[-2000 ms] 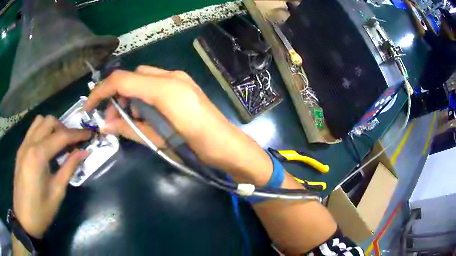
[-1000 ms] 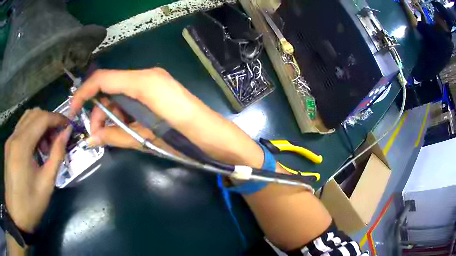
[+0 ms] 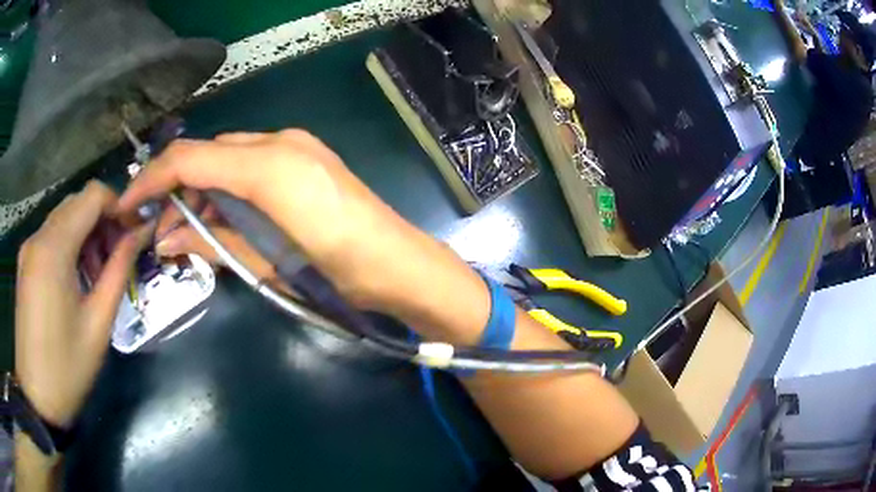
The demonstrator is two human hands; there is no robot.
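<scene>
A white open plug housing [image 3: 171, 306] with thin wires inside is at the left, over the dark green bench. My left hand [image 3: 69, 293] is at its left side, fingers bent at its upper end and partly hiding it. My right hand [image 3: 259, 197] holds the soldering iron [image 3: 274, 248], its metal tip pointing up and left towards the hood. The fingertips of both hands meet at the upper part of the housing. What is pinched between them is small and blurred. A black-and-silver cable runs along my right forearm.
A grey fume hood [image 3: 106, 82] stands at the upper left. A parts tray [image 3: 485, 168] with metal pieces, a long cardboard tray [image 3: 600, 235] and a black soldering station [image 3: 639, 106] stand beyond. Yellow-handled pliers [image 3: 576, 290] lie past my right wrist. A cardboard box [image 3: 706, 370] is at the right. A person [image 3: 834, 91] is at the upper right.
My left fingers have moved up towards my right fingertips, and more of the housing's lower part shows. The pliers' grey jaws now show beside my wrist.
</scene>
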